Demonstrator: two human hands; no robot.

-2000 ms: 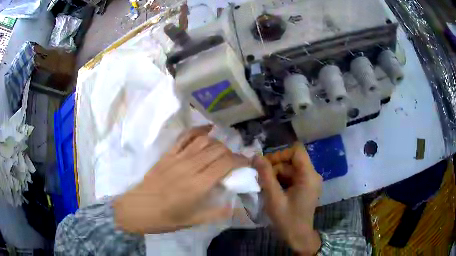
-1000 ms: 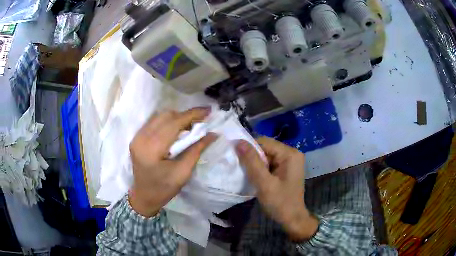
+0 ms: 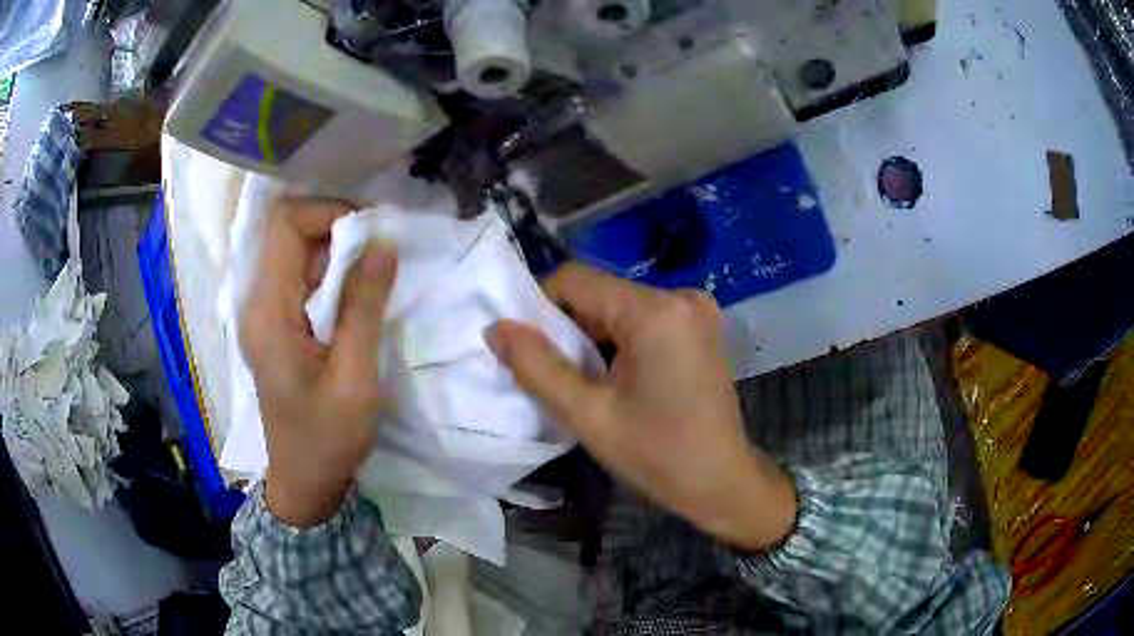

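Note:
A white fabric piece [image 3: 435, 336] is spread and bunched between my hands in front of the overlock machine [image 3: 299, 112], with its far edge close to the needle area [image 3: 504, 205]. My left hand [image 3: 317, 348] pinches the cloth's left side between thumb and fingers. My right hand [image 3: 647, 385] grips its right edge, thumb on top and fingers hidden under or behind the cloth. The cloth hangs down over the table edge toward my lap. Both hands are bare, with checked sleeves.
The blue plate [image 3: 734, 230] lies below the machine. A blue crate [image 3: 174, 336] stands left of the side board [image 3: 197, 249]. White scraps [image 3: 62, 391] hang at the far left. Red-handled scissors [image 3: 1045, 553] and a dark strip [image 3: 1063, 422] lie on the yellow seat [image 3: 995, 497] at right.
The view has shifted, so the machine sits higher and further left. Both hands have moved from close together at the needle area to apart, spreading the cloth nearer my lap.

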